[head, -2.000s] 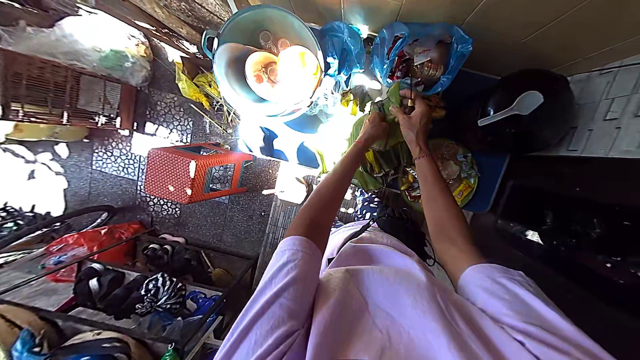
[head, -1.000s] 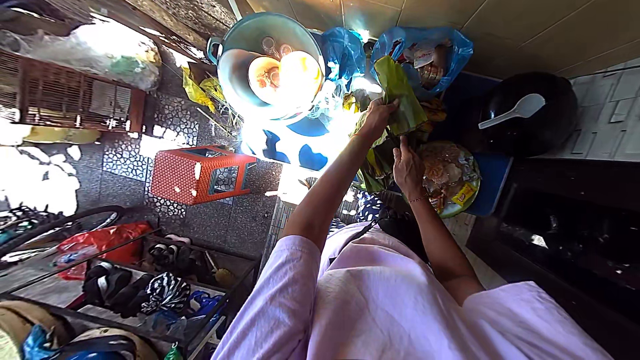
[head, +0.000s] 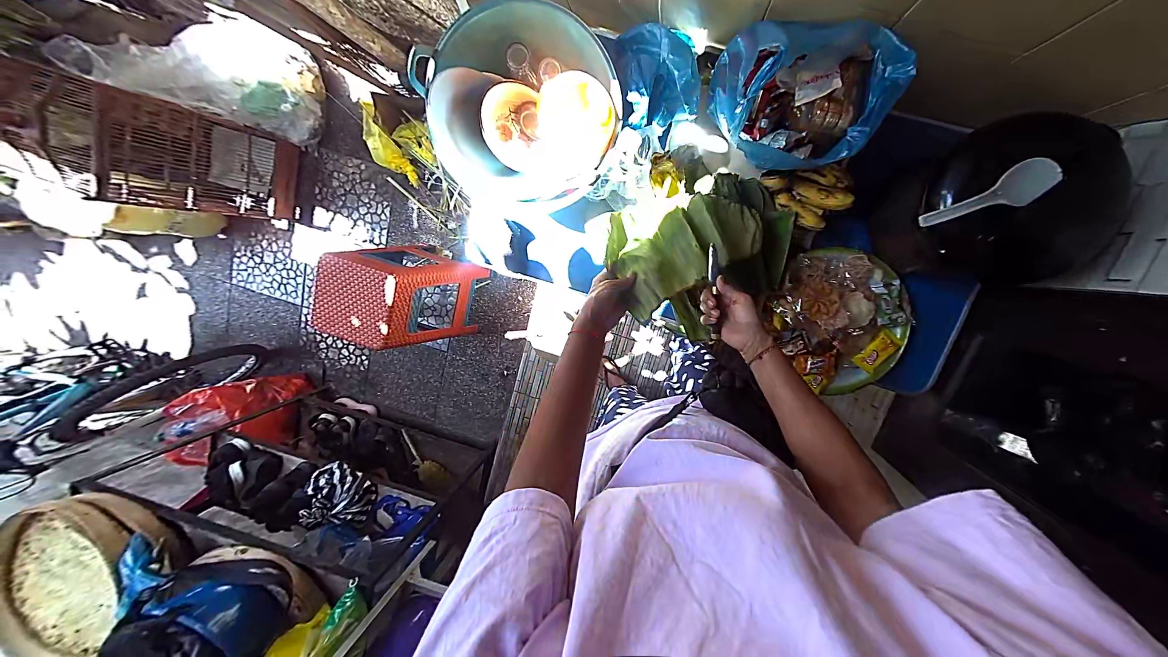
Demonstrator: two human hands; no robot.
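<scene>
My left hand (head: 605, 301) grips the left edge of a green banana leaf piece (head: 664, 258), its fingers partly behind the leaf. In my right hand (head: 733, 315) is a small knife (head: 714, 266), its blade pointing away from me over the leaf. More folded green leaves (head: 730, 219) lie beneath and beyond the held piece. Just right of my right hand sits a round tray of packaged snacks (head: 830, 306). Yellow bananas (head: 812, 196) lie past the leaves.
A large basin with bowls (head: 447, 119) stands beyond my left hand, in glaring sunlight. Blue plastic bags (head: 876, 55) are at the back. A red plastic stool (head: 360, 301) is at the left. To the right, a white rice paddle (head: 1022, 182) rests on a dark round lid.
The leaf, upright between my hands a second ago, now lies flatter and farther left. My left hand has moved down to its edge. The knife now shows clearly in my right hand.
</scene>
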